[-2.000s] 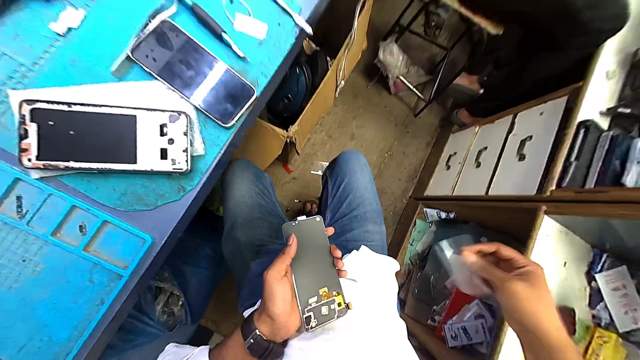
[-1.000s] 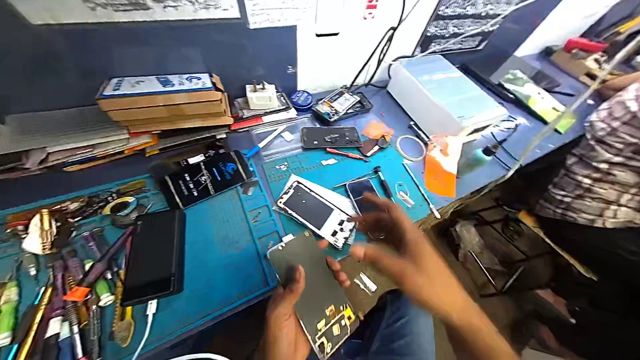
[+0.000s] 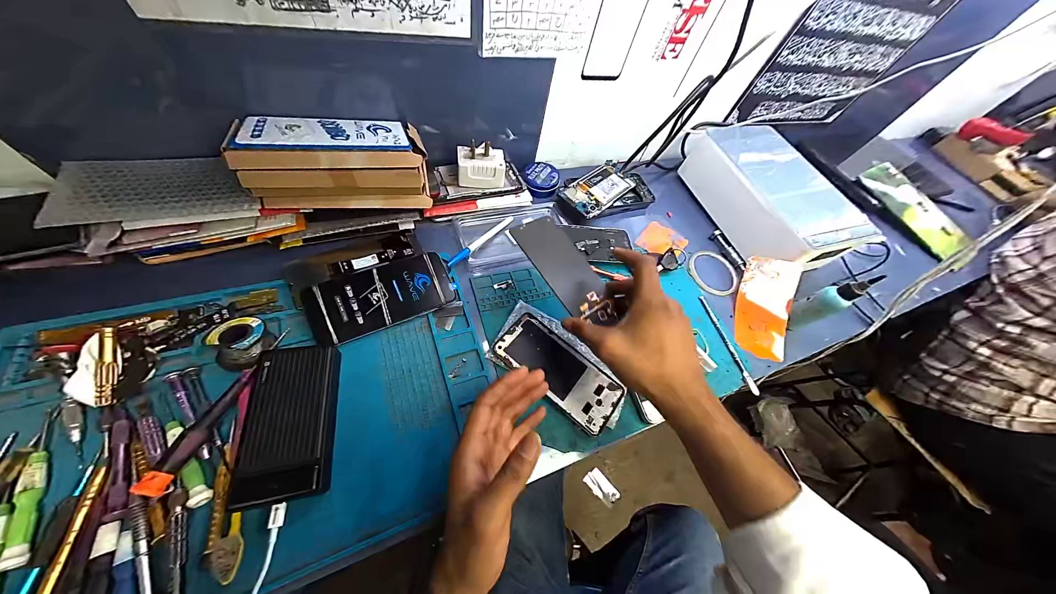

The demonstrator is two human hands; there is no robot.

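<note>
A grey phone display panel [image 3: 557, 262] with flex parts at its lower end lies over the far part of the bench mat, partly across a dark phone part [image 3: 601, 242]. My right hand [image 3: 652, 338] is at the panel's lower end, thumb and fingers spread around it; whether they grip it is hidden. Nearer to me is a phone mid-frame [image 3: 565, 371], silver with a dark centre, on clear wrap. Left of that frame my left hand [image 3: 495, 462] is raised, palm turned inward, holding nothing. Part of another phone [image 3: 648, 408] shows below my right wrist.
Screwdrivers [image 3: 107, 495] and a black power bank [image 3: 285, 425] are at left. Stacked boxes [image 3: 330, 177], a white charger [image 3: 481, 165] and an opened phone [image 3: 606, 191] line the back. A white box [image 3: 767, 194] stands at right; beyond the bench edge is a person in a checked shirt [image 3: 1002, 330].
The display panel was in my left hand in both earlier frames; now it is over the mat with my right hand at it. My left hand has let go. The view has swung from drawers to bench.
</note>
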